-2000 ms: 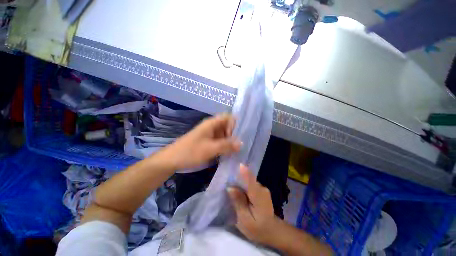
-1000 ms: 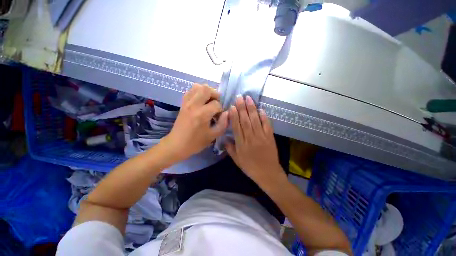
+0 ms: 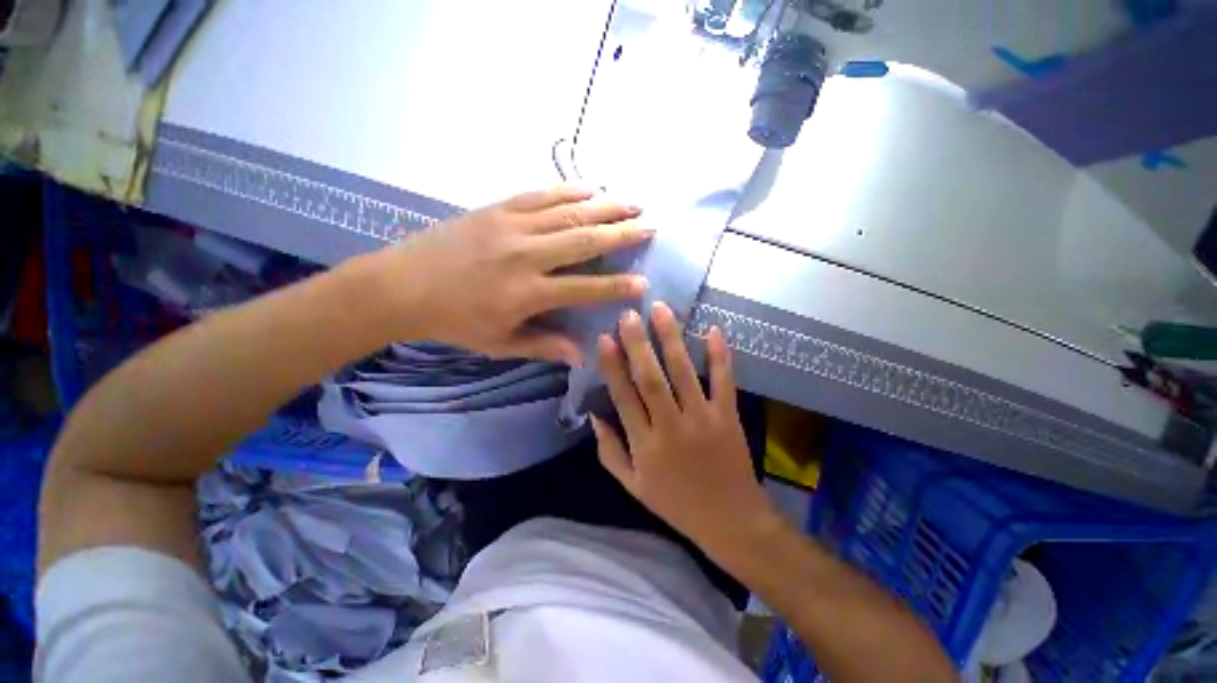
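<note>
A light grey-blue cloth piece [image 3: 678, 260] lies flat on the white machine bed and runs over the ruled front edge. Its far end reaches toward the bright needle area below the dark grey cylindrical part [image 3: 786, 91]. My left hand [image 3: 541, 267] lies flat on its left side, fingers pointing right. My right hand [image 3: 674, 414] rests on its near part at the table edge, fingers spread and pointing away from me. Neither hand visibly grips it. The cloth under my palms is hidden. A stack of layered grey-blue strips [image 3: 467, 414] hangs at the table edge below my left hand.
The ruler [image 3: 881, 350] runs along the table's front edge. A green-handled tool [image 3: 1177, 340] lies at the right end. A blue basket [image 3: 921, 534] with a white disc stands lower right, another [image 3: 67, 294] at left. Crumpled grey pieces [image 3: 320, 560] lie below left. A purple-grey flap [image 3: 1108, 100] is upper right.
The cloth, earlier bunched in both hands over my lap, now lies flat on the bed. My left hand has opened and moved over it. My right hand has moved up to the table edge.
</note>
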